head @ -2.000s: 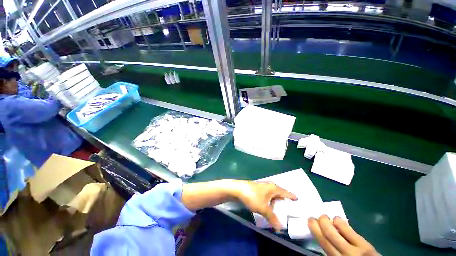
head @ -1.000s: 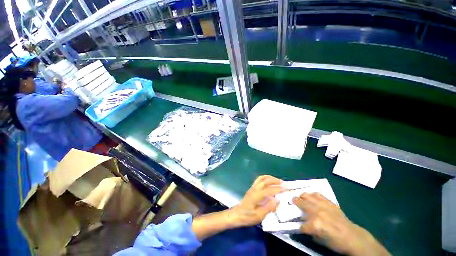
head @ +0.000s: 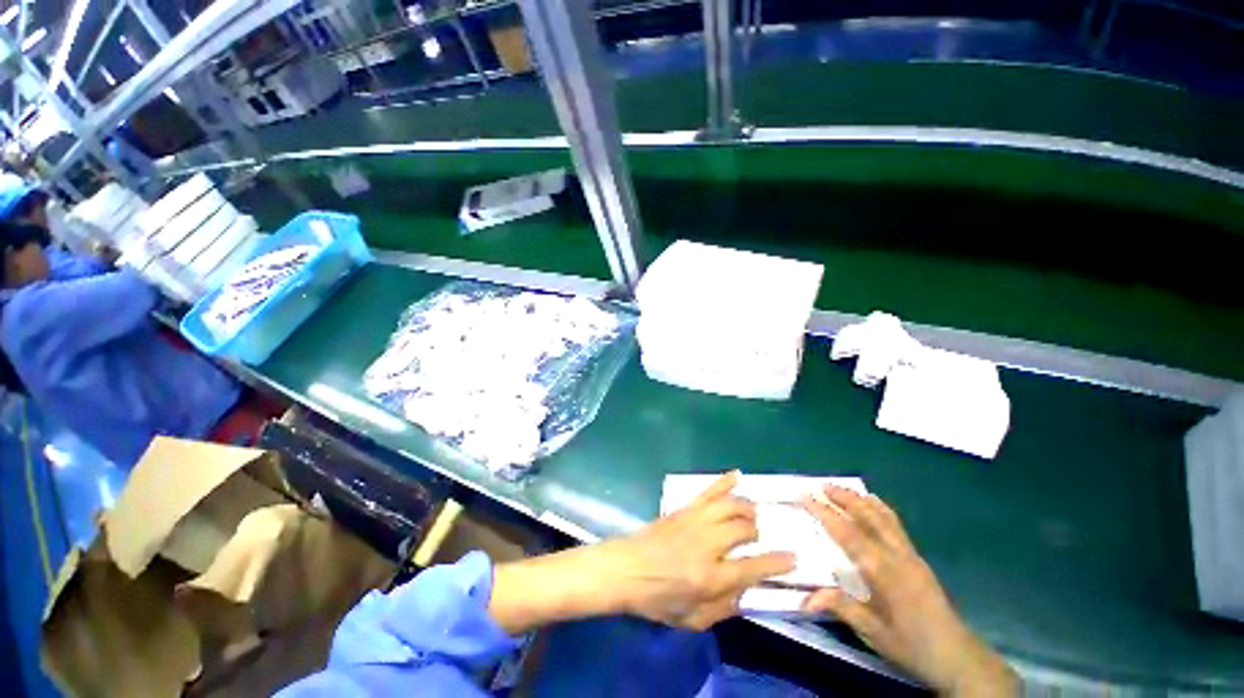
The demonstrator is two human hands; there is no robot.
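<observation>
A flat white box or tray lies on the green belt at the near edge, with a white card piece on or in it. My left hand presses on its left side, fingers spread. My right hand rests on its right side, fingers at the card's edge. The hands partly cover both pieces; whether anything lies under the card cannot be seen.
A stack of white boxes stands by the metal post. Card inserts lie right of it. Left are an open poly bag, blue basket, brown carton and a person. Another white stack is far right.
My hands have gone from handling the small card over the box to lying on both its sides. The printed pack on the far belt has moved left past the post. The view has shifted.
</observation>
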